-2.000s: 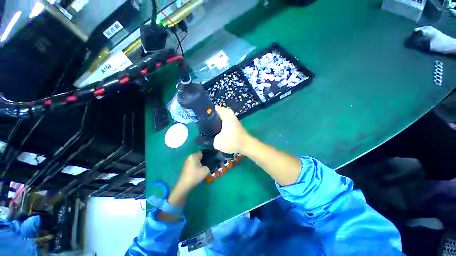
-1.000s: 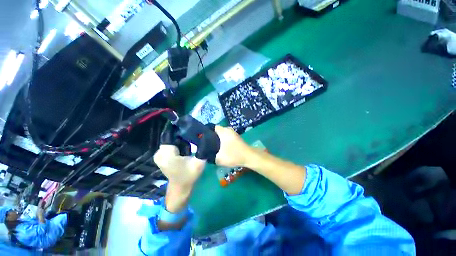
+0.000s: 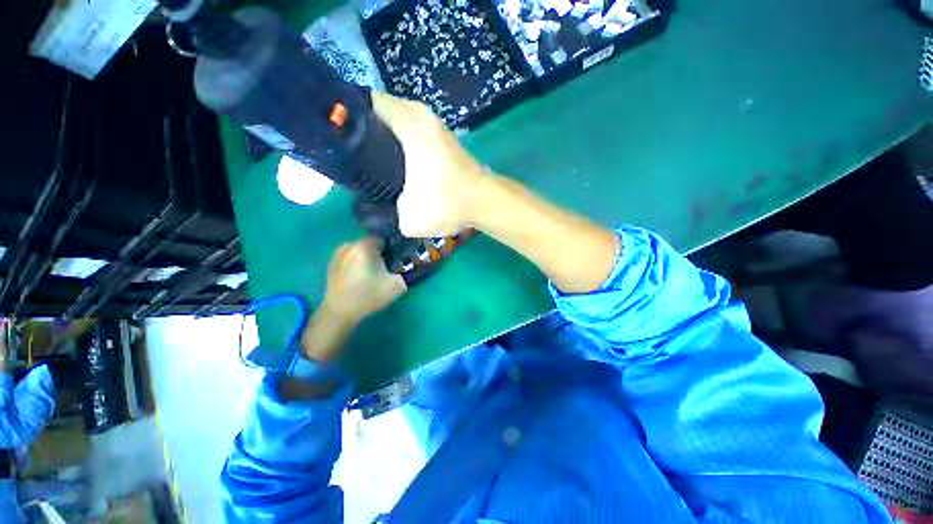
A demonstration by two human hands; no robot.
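Note:
My right hand (image 3: 438,169) is closed around the thick black electric screwdriver (image 3: 297,97), which has an orange switch. The screwdriver slants down toward the fixture, and its tip is hidden. The fixture (image 3: 440,249), with an orange-red front edge and small silver pieces in a row, lies on the green mat under my right hand. My left hand (image 3: 360,278) is at the fixture's left end, fingers bent and partly hidden by the screwdriver. I cannot tell whether it grips the fixture or a small part.
A black divided tray (image 3: 532,86) of small metal parts and whitish pieces lies behind the fixture. A clear plastic bag (image 3: 343,46) and a white disc (image 3: 305,180) are to its left. A blue strap cord (image 3: 274,303) loops by my left wrist. The bench edge curves at right.
The screwdriver, held in both hands near the left a second ago, is now over the fixture in my right hand. My left hand has moved down to the fixture. The view has shifted.

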